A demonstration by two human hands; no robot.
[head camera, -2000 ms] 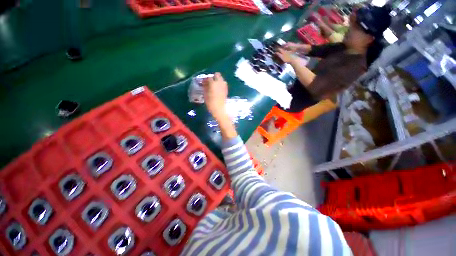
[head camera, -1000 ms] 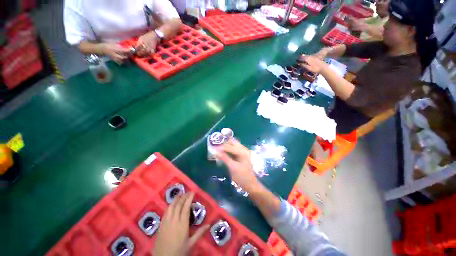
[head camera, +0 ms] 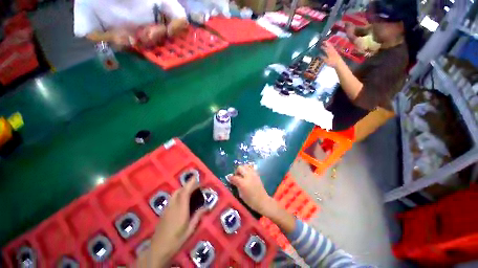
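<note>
The red pocketed tray (head camera: pixel 107 192) lies in front of me, with silver watch cases (head camera: pixel 127 225) in many pockets. My left hand (head camera: pixel 173 222), over the tray, holds a black watch unit (head camera: pixel 196 201) between thumb and fingers, beside a case. My right hand (head camera: pixel 250 188) is just off the tray's right edge, fingers curled, with a small white wipe (head camera: pixel 229 178) at its fingertips, partly hidden and blurred. The white solvent bottle (head camera: pixel 221 125) stands upright beyond it, its metal lid flipped open.
Shiny clear film scraps (head camera: pixel 268 142) lie right of the bottle. Two dark watch units (head camera: pixel 142 137) lie on the green belt (head camera: pixel 78 125). A coworker (head camera: pixel 375 68) at right handles units beside a white sheet (head camera: pixel 296 107). Another person works across at a red tray (head camera: pixel 183 48). An orange stool (head camera: pixel 327 146) stands at right.
My left hand came in over the tray and now holds the black unit, which lay there earlier. My right hand has left the bottle and moved back towards the tray. The view has shifted.
</note>
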